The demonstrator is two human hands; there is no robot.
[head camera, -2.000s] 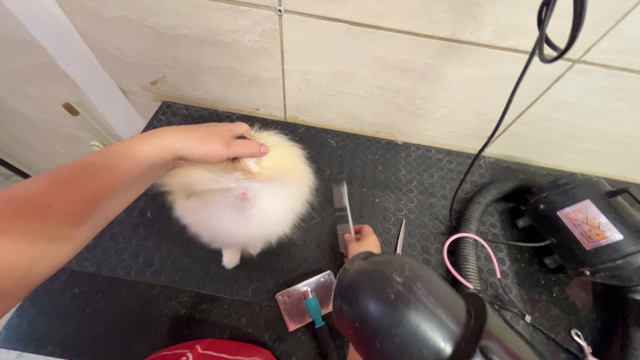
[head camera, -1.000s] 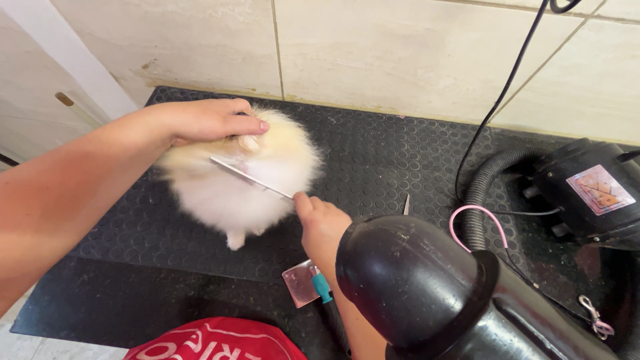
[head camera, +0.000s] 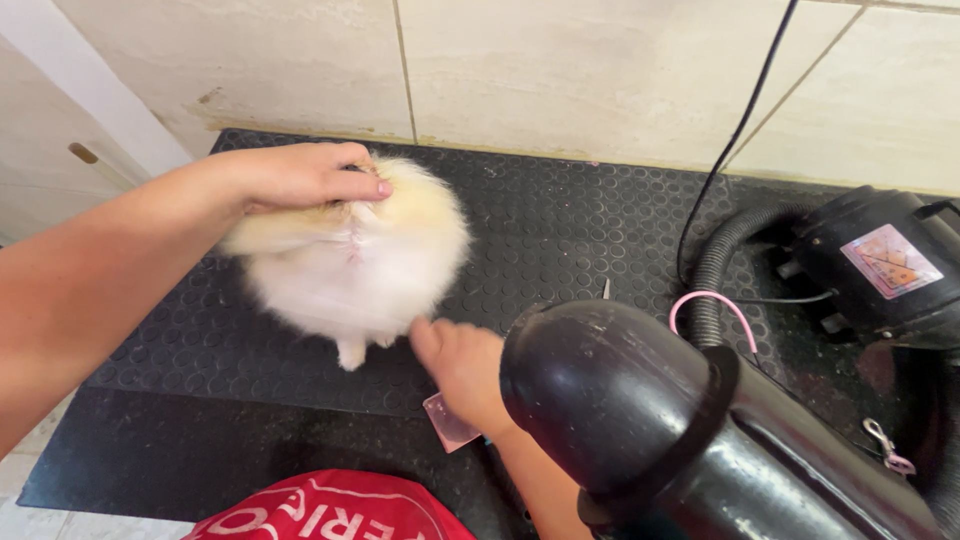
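Observation:
A fluffy white and cream dog (head camera: 405, 247) stands on the black rubber mat (head camera: 517, 225), its rear towards me. My left hand (head camera: 300, 176) lies on top of its hindquarters, fingers closed on the fur near the tail base. Right of the dog's hind legs, my right hand (head camera: 457, 364) is blurred by motion, its fingers curled at the edge of the coat; the comb it held a second ago is too blurred to make out against the fur. Below that hand lies a slicker brush (head camera: 450, 424), partly hidden by the wrist.
A large black dryer nozzle (head camera: 607, 390) fills the lower right foreground. Behind it are a ribbed hose (head camera: 724, 255), a black blower (head camera: 877, 262), a pink loop (head camera: 709, 296), a metal clasp (head camera: 885, 446) and a pointed metal tip (head camera: 607, 289). Red fabric (head camera: 330, 510) shows at the bottom, a tiled wall behind.
My right hand took a metal comb from the mat and brought it to the dog's rear; since then the hand has moved lower, beside the hind legs. My left hand has stayed on the dog.

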